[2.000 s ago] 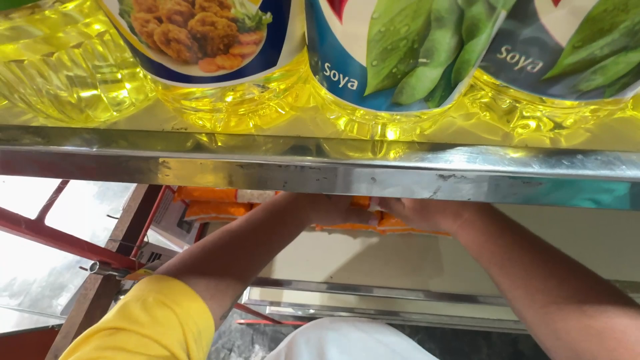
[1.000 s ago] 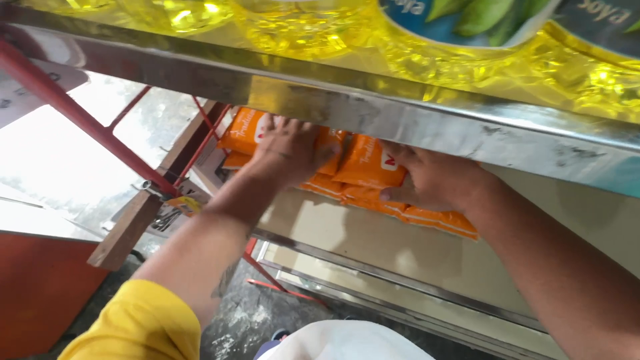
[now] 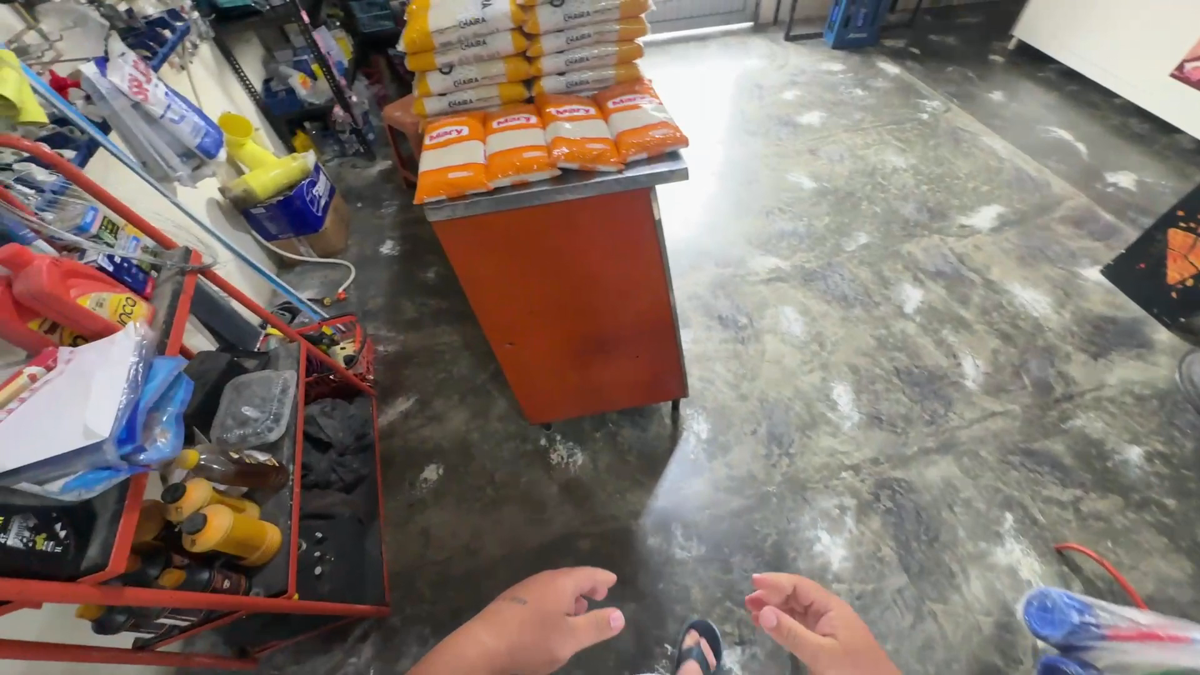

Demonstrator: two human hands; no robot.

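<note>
My left hand (image 3: pixel 539 619) is at the bottom centre, fingers apart and holding nothing. My right hand (image 3: pixel 814 623) is to its right, also bare, with its fingers loosely curled and apart. Both are over the floor, a gap between them. Farther forward, an orange counter (image 3: pixel 572 309) with a metal top carries several orange and white plastic bags (image 3: pixel 516 145) in a row at its near end. Behind them rise two stacks of yellow and white bags (image 3: pixel 473 61).
A red metal rack (image 3: pixel 202 600) with bottles (image 3: pixel 232 532) and a clear plastic container (image 3: pixel 253 408) is at left. A cardboard box (image 3: pixel 323 225) sits beyond it. Blue-capped wrapped rolls or bottles (image 3: pixel 1097 619) are at lower right. A sandalled foot (image 3: pixel 698 647) shows below.
My hands have come off the orange bags on the shelf and are now over the floor. The view has turned from the shelf to the counter.
</note>
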